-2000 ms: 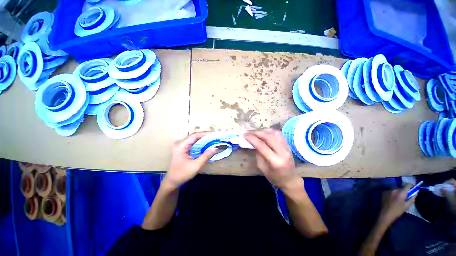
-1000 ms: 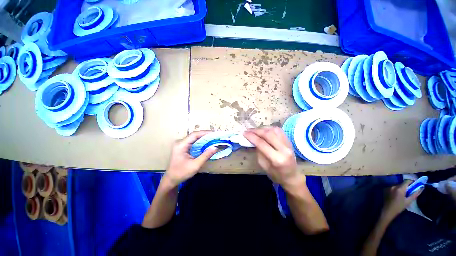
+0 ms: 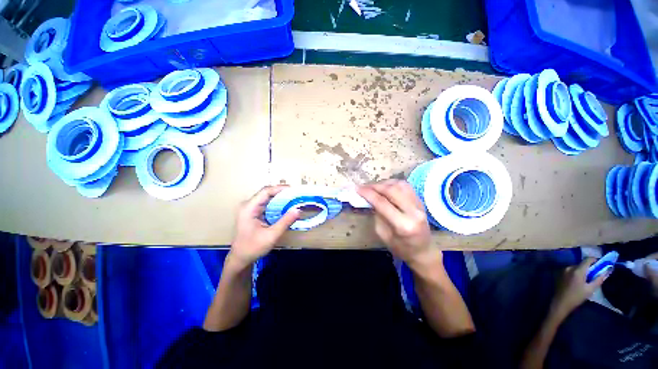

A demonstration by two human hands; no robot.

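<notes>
My left hand [image 3: 258, 225] holds a pale blue flanged ring [image 3: 330, 210] by its left side, tilted, with the thumb at the centre hole. The ring is over the front part of the bench. My right hand [image 3: 398, 220] grips a small white glue bottle [image 3: 352, 197] between thumb and fingers; its left end is at the ring's right rim. The bottle's tip is too blurred to make out, and part of the bottle is hidden by the fingers.
Stacked rings stand on the cardboard-covered bench [image 3: 303, 155] at left [image 3: 83, 144] and right [image 3: 469, 191]. Blue bins stand behind, at left [image 3: 216, 45] and right [image 3: 570, 63]. Brown-orange rings [image 3: 63, 267] lie at lower left. Another person's hand [image 3: 573, 288] holds a ring at lower right.
My left hand and the ring have shifted slightly left, and the ring lies flatter to view. The bottle shows more clearly between ring and right hand. The whole view has shifted a little.
</notes>
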